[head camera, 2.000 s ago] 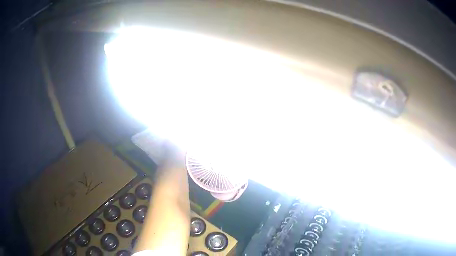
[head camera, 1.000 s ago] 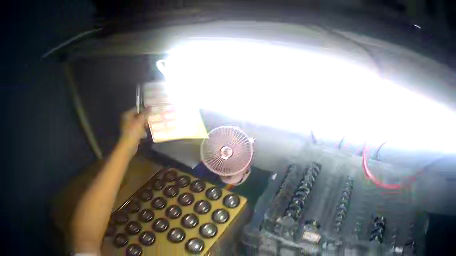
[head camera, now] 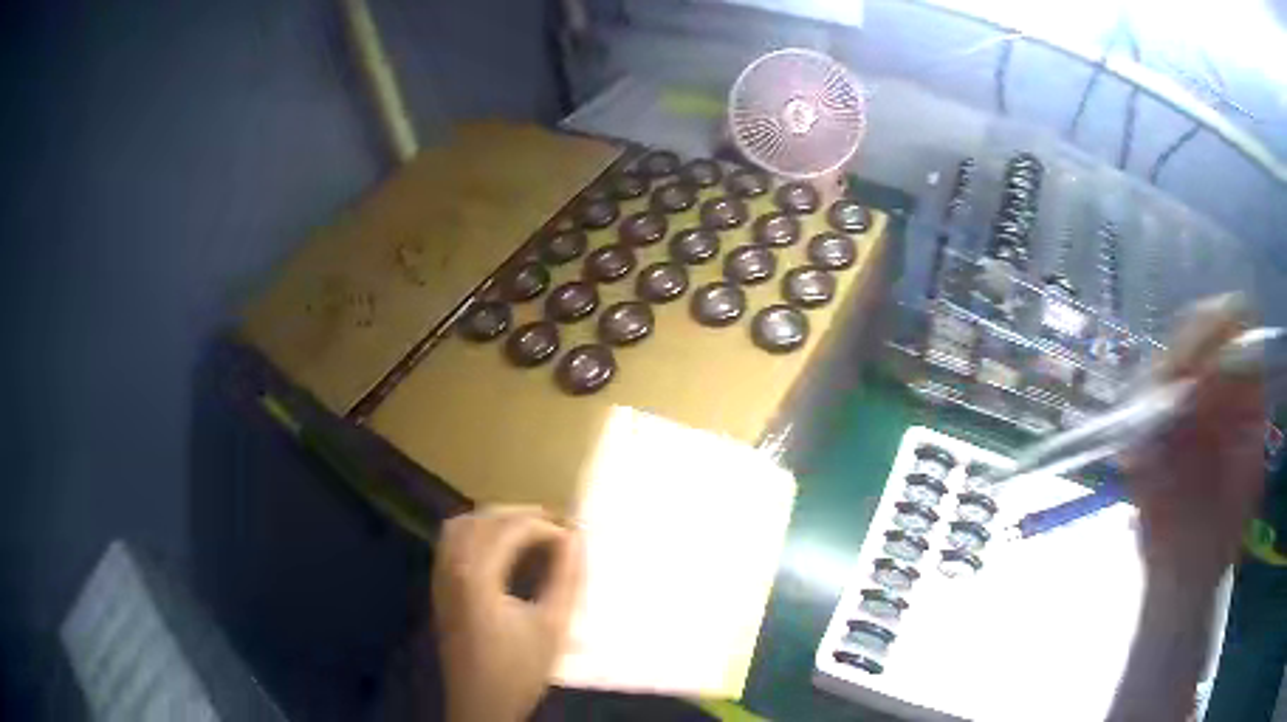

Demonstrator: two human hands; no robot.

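Observation:
My left hand (head camera: 497,600) pinches the left edge of a bright label sheet (head camera: 678,557) with a pale-yellow edge; the sheet is overexposed, so no print is readable. My right hand (head camera: 1200,437) is blurred and holds a pale, clear-barrelled pen (head camera: 1094,432) above the white tray. The white tray (head camera: 1037,642) has two columns of upright dark-rimmed discs (head camera: 908,546) on its left side. A blue corded hand tool (head camera: 1068,511) lies on the tray near my right hand. Rows of round lens units (head camera: 720,302) lie on the cardboard sheet (head camera: 494,437) at left.
A pink desk fan (head camera: 799,116) stands behind the cardboard. A clear compartment box (head camera: 974,339) with rows of rings stands at the back right. The green mat (head camera: 882,416) shows between cardboard and tray. A whitish sheet (head camera: 141,642) is at lower left.
The view has tilted down. The label sheet in my left hand has come from the back, near the fan, to the cardboard's front edge. My right hand with the pen and the white tray are now in view.

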